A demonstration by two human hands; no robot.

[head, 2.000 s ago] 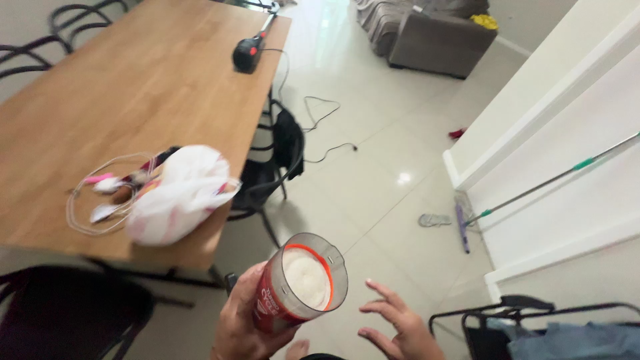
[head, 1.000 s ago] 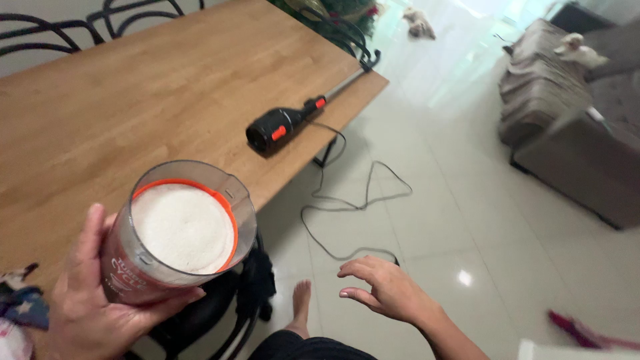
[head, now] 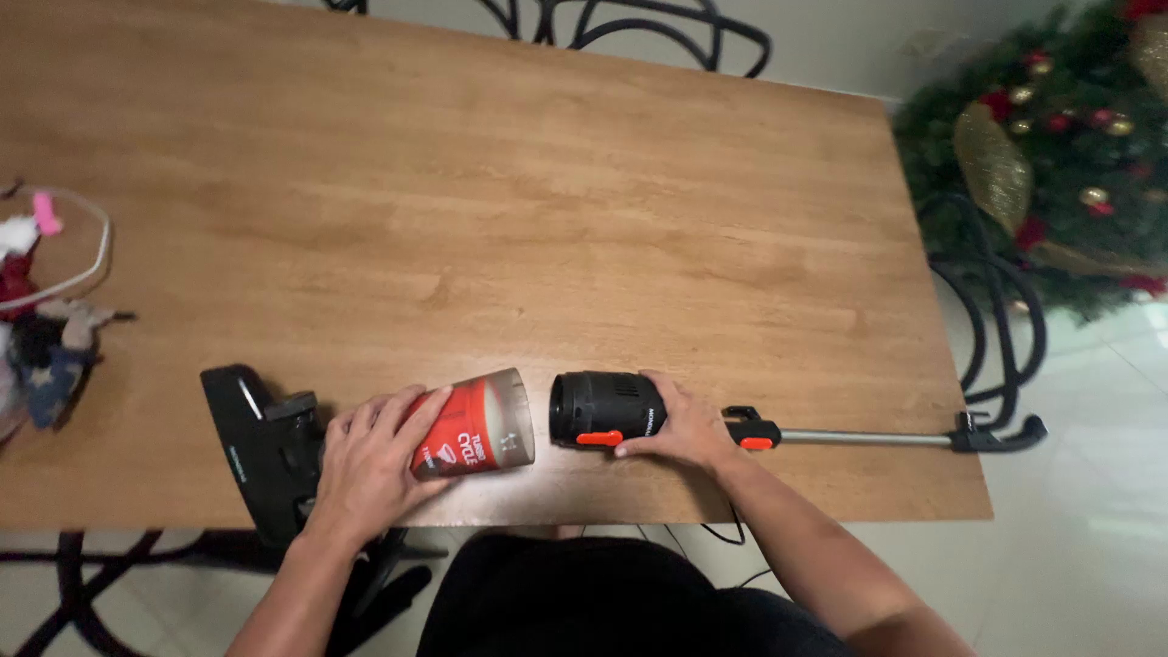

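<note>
My left hand (head: 379, 461) grips the vacuum cleaner's red and clear plastic dust container (head: 470, 424), which lies on its side over the table with its rim facing right. A small gap parts that rim from the black vacuum motor body (head: 598, 408), held by my right hand (head: 689, 424). The body has orange-red clips, and a metal tube with a black hooked handle (head: 1004, 433) runs right from it. A black floor nozzle (head: 255, 447) is beside my left hand, at the container's far end; my hand hides where they meet.
The wooden table (head: 511, 228) has a white cable (head: 102, 246) and cloth figures (head: 55, 365) at its left. Black chairs (head: 675, 27) stand around it. A decorated Christmas tree (head: 1049, 155) is at the right. A dark cord hangs below the near edge.
My left hand has brought the container from upright to lying sideways, near the motor body. My right hand, empty before, now holds that body. The view has swung over the table.
</note>
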